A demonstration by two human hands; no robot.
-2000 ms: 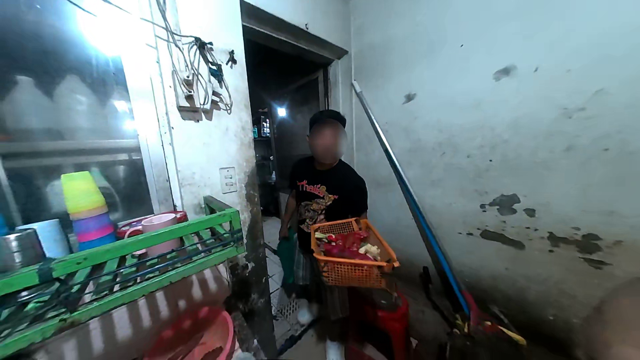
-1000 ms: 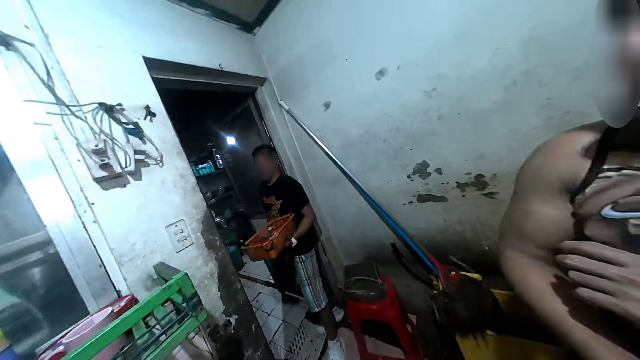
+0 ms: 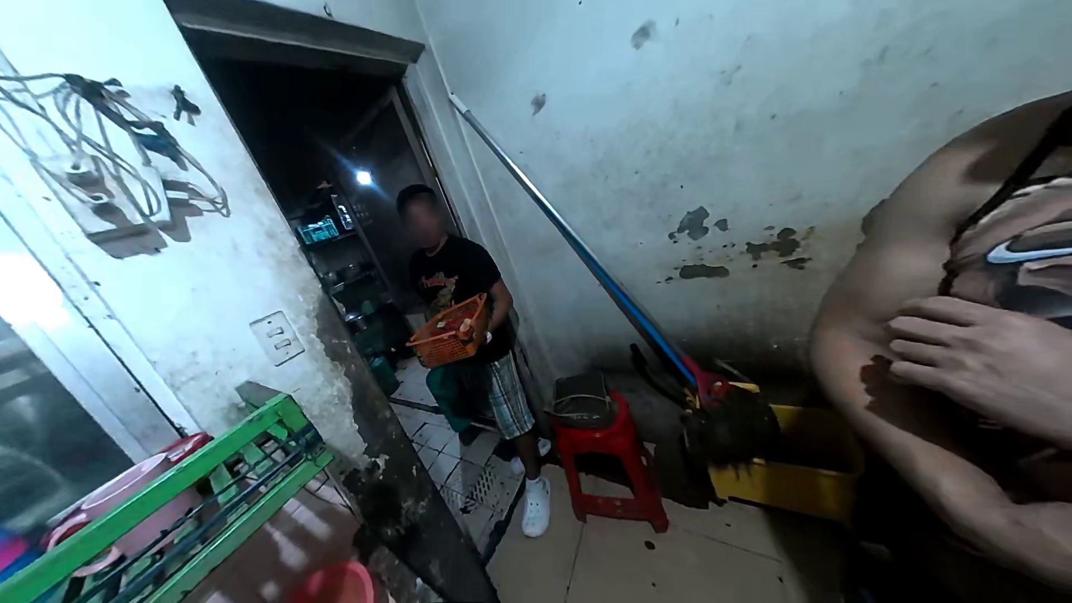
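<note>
Neither of my hands is in view. In the doorway stands a person point(image 3: 456, 272) in a black T-shirt and plaid shorts, who holds an orange plastic basket point(image 3: 452, 333) with red items in it at waist height. Close by on the right is another person point(image 3: 871, 293) in a sleeveless top, arms folded across the body, one hand point(image 3: 980, 360) resting near the upper arm. A red plastic stool point(image 3: 615, 469) stands beside the doorway with a dark object point(image 3: 582, 399) on its seat.
A long blue-and-silver pole point(image 3: 578, 243) leans on the stained wall, by a yellow bucket point(image 3: 804, 469). A green rack point(image 3: 180, 498) with a pink tub point(image 3: 138, 502) juts in at lower left. A red basin point(image 3: 339, 584) sits below. Cables point(image 3: 138, 151) hang on the wall.
The view has swung to the right, bringing in the folded-arm person. The person with the basket was facing the camera in front of the door frame and is now farther off, turned partly aside.
</note>
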